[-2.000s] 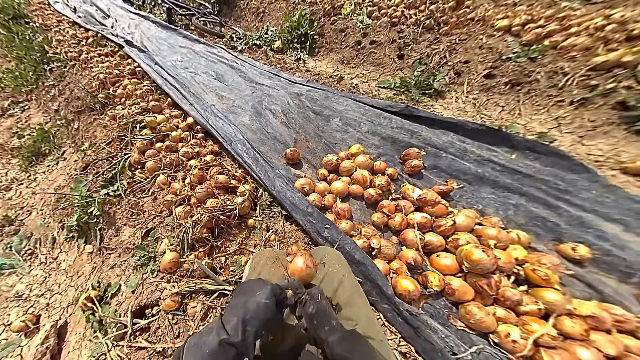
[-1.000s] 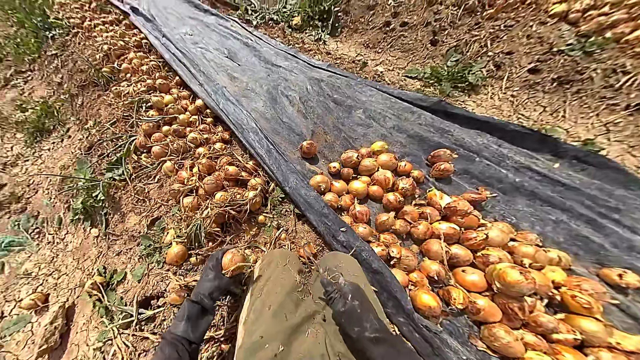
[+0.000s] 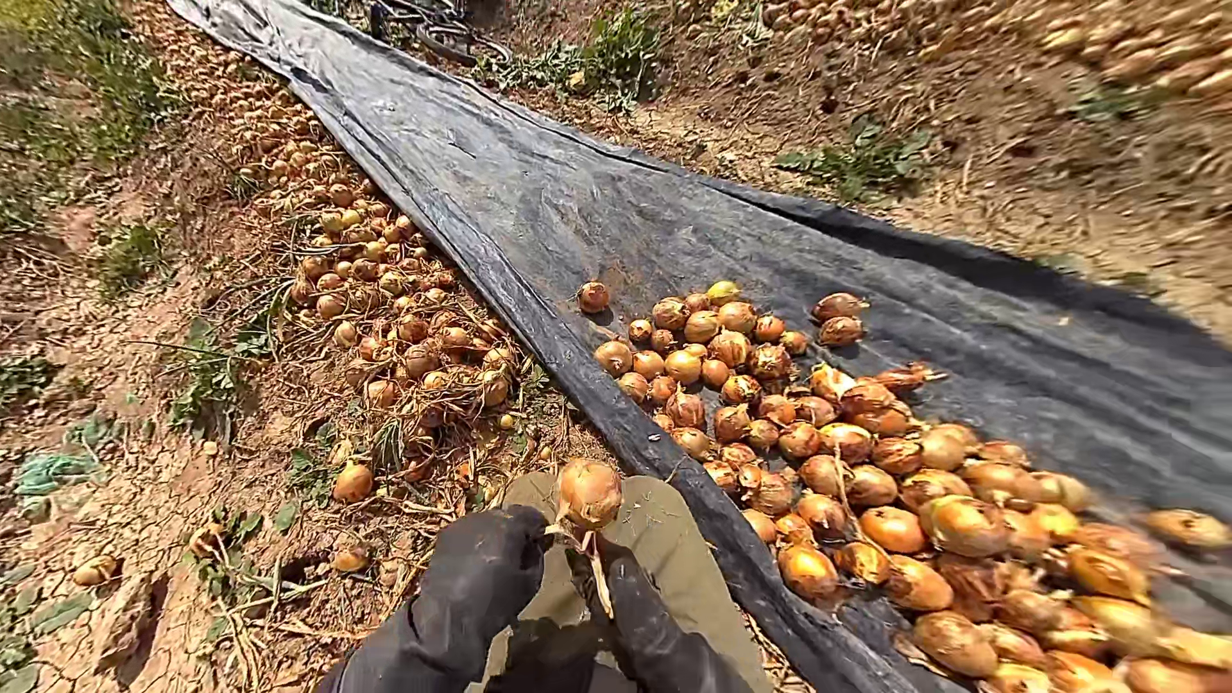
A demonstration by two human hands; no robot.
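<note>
A yellow onion (image 3: 589,493), roots or dry leaves hanging from its neck, is above my lap between my hands. My left hand (image 3: 486,568), in a dark glove, pinches it at the neck from the left. My right hand (image 3: 635,606), also dark-gloved, is just below the onion by the dangling dry stem; its fingers are partly hidden, and whether it grips anything is unclear. To the right, many loose onions (image 3: 847,443) lie heaped on a long dark fabric sheet (image 3: 597,212). Left of the sheet, a row of onions with dry tops (image 3: 414,356) lies on soil.
The sheet's folded near edge (image 3: 616,404) runs beside my right knee. Green weeds (image 3: 207,375) grow in the cracked soil at left, and more weeds (image 3: 866,159) stand beyond the sheet. Another onion row (image 3: 1136,38) is at upper right. A single onion (image 3: 353,482) lies left of my knee.
A second ago my left hand was beside my left knee at an onion on the ground side; it is now over my lap with an onion. My right hand has come in beside it.
</note>
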